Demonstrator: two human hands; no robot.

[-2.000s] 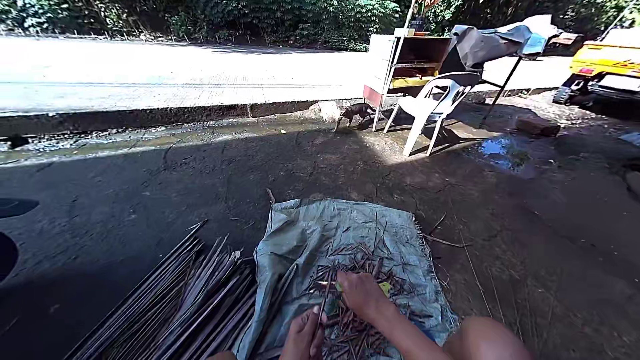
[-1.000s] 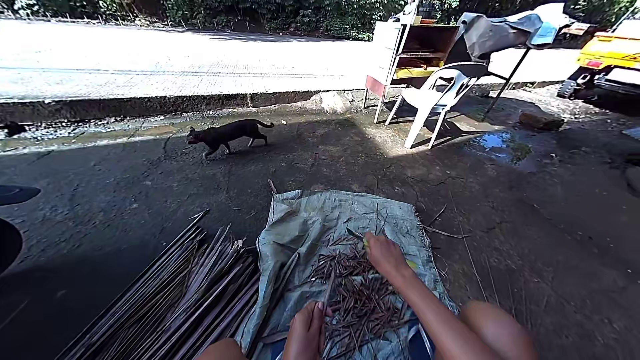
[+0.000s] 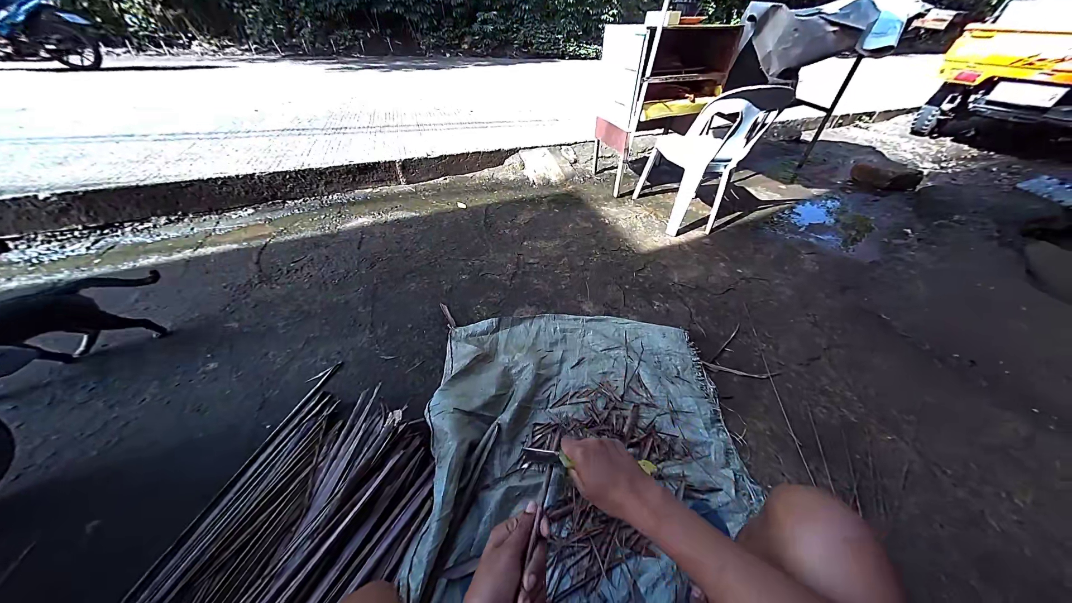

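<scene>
My right hand point(image 3: 605, 471) is closed on the yellow-green handle of a knife point(image 3: 543, 456), its blade pointing left across the tip of a dry leaf strip. That strip point(image 3: 544, 496) stands up from my left hand point(image 3: 512, 553), pinched between thumb and fingers. Beneath both hands a pale blue-green woven sack point(image 3: 511, 360) lies spread on the ground, with a heap of short brown cut pieces point(image 3: 603, 536) on it. Left of the sack lies a bundle of long dry palm leaves point(image 3: 310, 502).
A black cat point(image 3: 67, 318) is at the left edge. Beyond the sack are a white plastic chair point(image 3: 712, 151), a small cabinet point(image 3: 624, 92), a puddle point(image 3: 821, 219) and a rock point(image 3: 886, 175). A yellow vehicle point(image 3: 1005, 59) stands far right, a motorcycle point(image 3: 59, 40) far left.
The black cat has walked left, from near the chair to the left edge. A motorcycle has come into view at the upper left. The knife has come back to the strip in my left hand.
</scene>
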